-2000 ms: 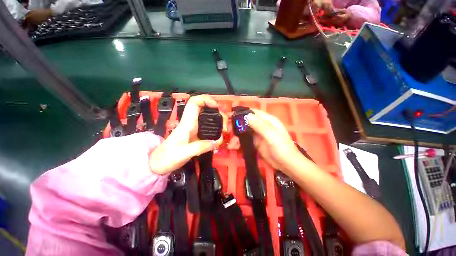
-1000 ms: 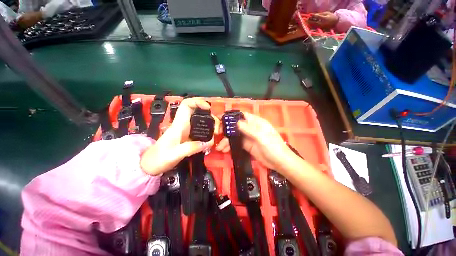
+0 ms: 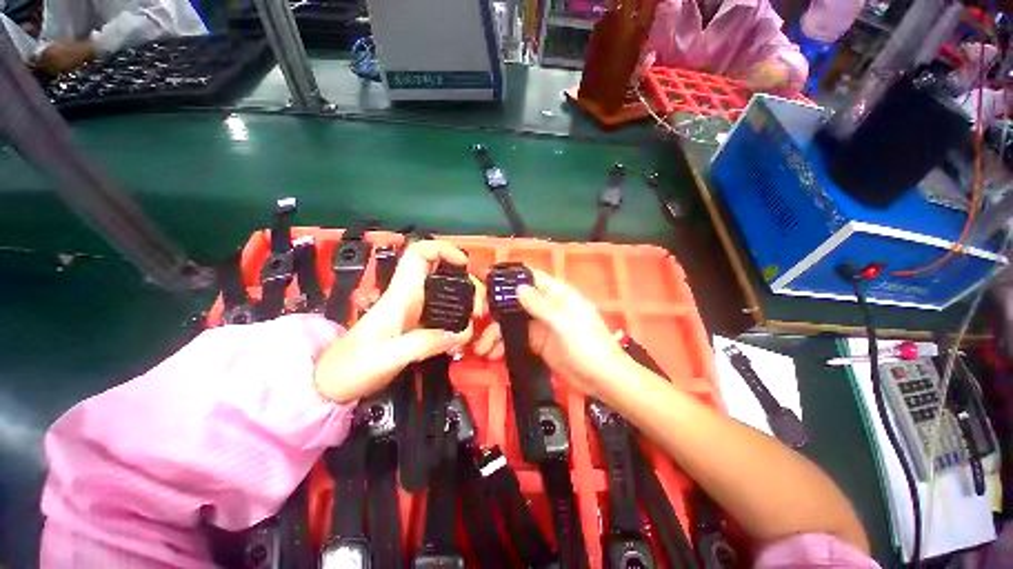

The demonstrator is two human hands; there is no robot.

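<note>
My left hand holds a black smartwatch by its case edges, screen up, with dim lines of text. My right hand holds a second smartwatch close beside it. Its screen is lit with whitish-blue items, and a fingertip lies at the screen's right side. Both straps hang down. Below them is a red-orange compartment tray with several watches lying in it, some with the case back up. My forearms hide parts of the tray.
Three watches lie beyond the tray, one of them here. A watch on white paper, a calculator and a pen are at right. A blue instrument stands behind them. A metal post is at left. People in pink and white sleeves are beyond.
The right watch's screen has gone from a coloured round picture to rows of items. Both hands still hold their watches. The view has shifted, with the far bench showing more.
</note>
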